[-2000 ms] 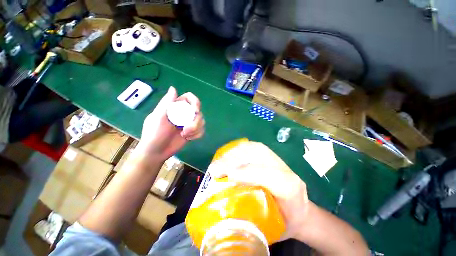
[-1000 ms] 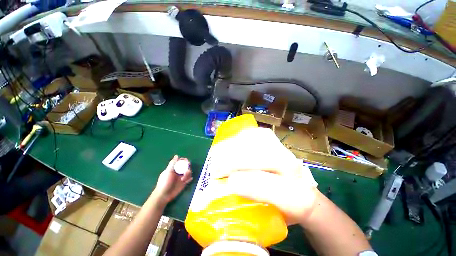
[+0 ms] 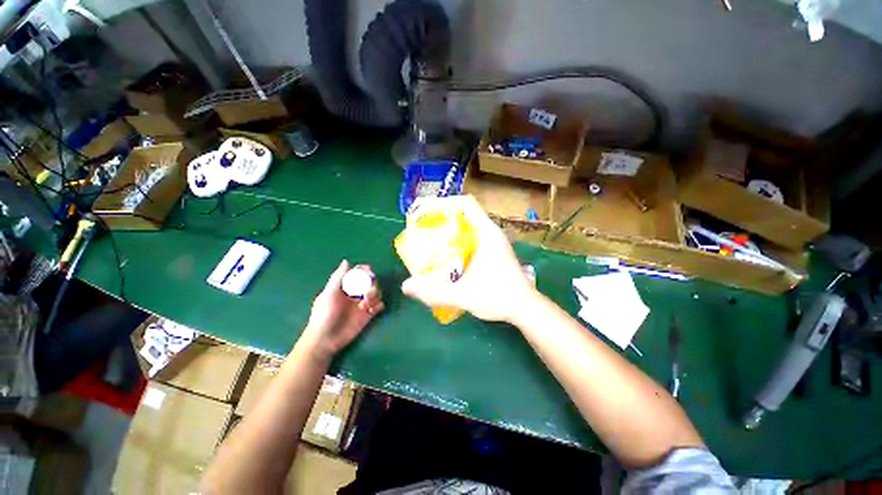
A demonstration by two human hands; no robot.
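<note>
My right hand [image 3: 488, 271] grips the orange-yellow drink bottle [image 3: 435, 242] over the bench, right of my left hand. The bottle's open mouth seems to point up toward me, but glare blurs it. My left hand [image 3: 340, 314] holds the round white bottle cap [image 3: 358, 282] between thumb and fingers, above the green mat near the front edge. The cap and bottle are apart. A white rectangular unit with a dark slot [image 3: 239, 267] lies alone on the mat to the left.
Green bench mat [image 3: 319, 227]. Blue parts bin [image 3: 428, 187] and cardboard boxes [image 3: 619, 198] stand behind. White sheets [image 3: 612, 307], a thin dark tool [image 3: 675, 358] and a thick grey cylinder tool [image 3: 798, 363] lie right. A white multi-lobed object [image 3: 230, 166] is back left. Cartons [image 3: 174, 440] stand below.
The bottle has moved down and away from my face to over the bench, and tilts differently. My left hand still holds the cap. The camera view has shifted up and then down.
</note>
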